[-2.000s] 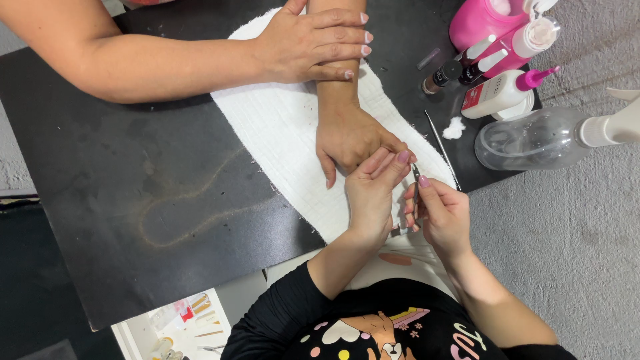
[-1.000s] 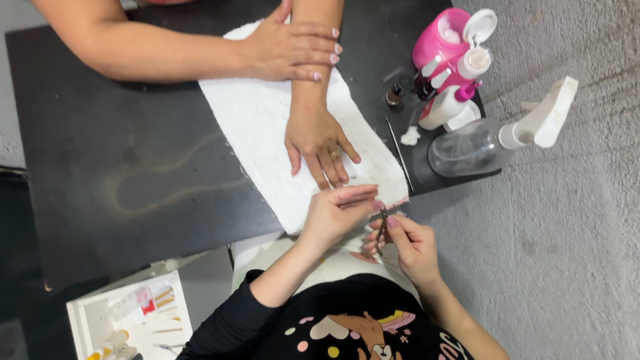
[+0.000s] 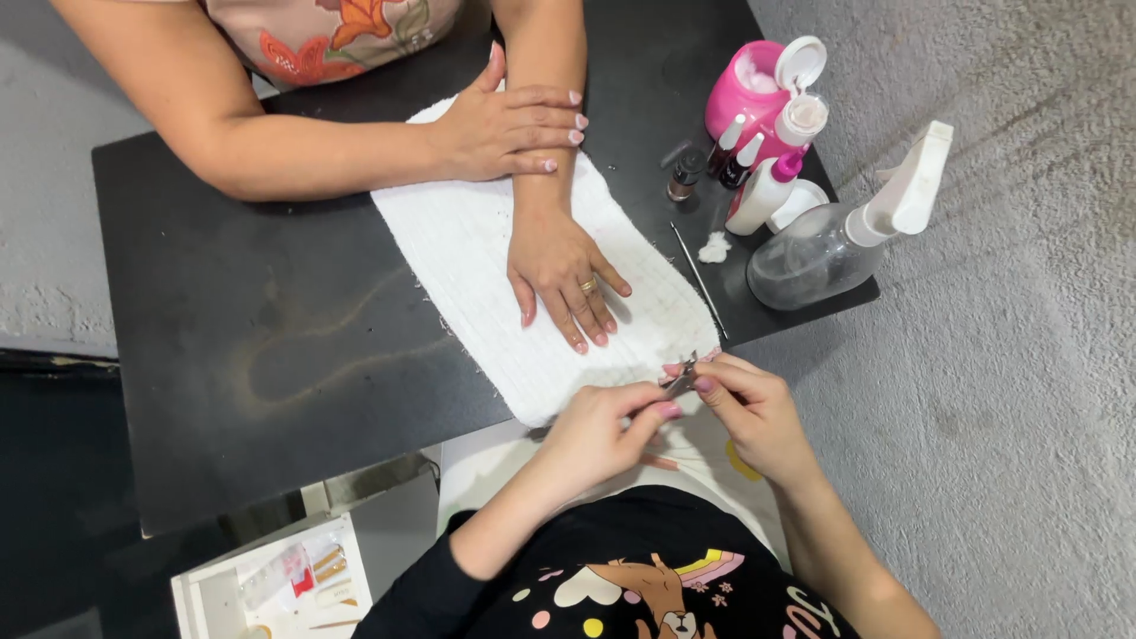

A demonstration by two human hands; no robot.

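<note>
Small metal cuticle nippers (image 3: 682, 382) are held between my two hands at the near right corner of a white towel (image 3: 479, 293). My left hand (image 3: 612, 426) pinches their handle end. The fingers of my right hand (image 3: 745, 399) are at the jaw end, by a bit of the towel's edge. Beyond them, another person's hand (image 3: 559, 275) with a gold ring lies palm down on the towel, fingers spread. That person's other hand (image 3: 515, 133) rests across the wrist. A thin metal manicure tool (image 3: 699, 280) lies right of the towel.
At the right of the black table (image 3: 293, 355) stand a clear spray bottle (image 3: 816, 253), a white squeeze bottle (image 3: 761, 195), a pink container (image 3: 741, 98), nail polish bottles (image 3: 685, 173) and a cotton piece (image 3: 713, 248). An open white drawer (image 3: 209, 595) with supplies is at lower left.
My hands have come away from the other person's fingers, which now lie spread on the towel. My left hand, earlier at those fingers, now holds the nippers too.
</note>
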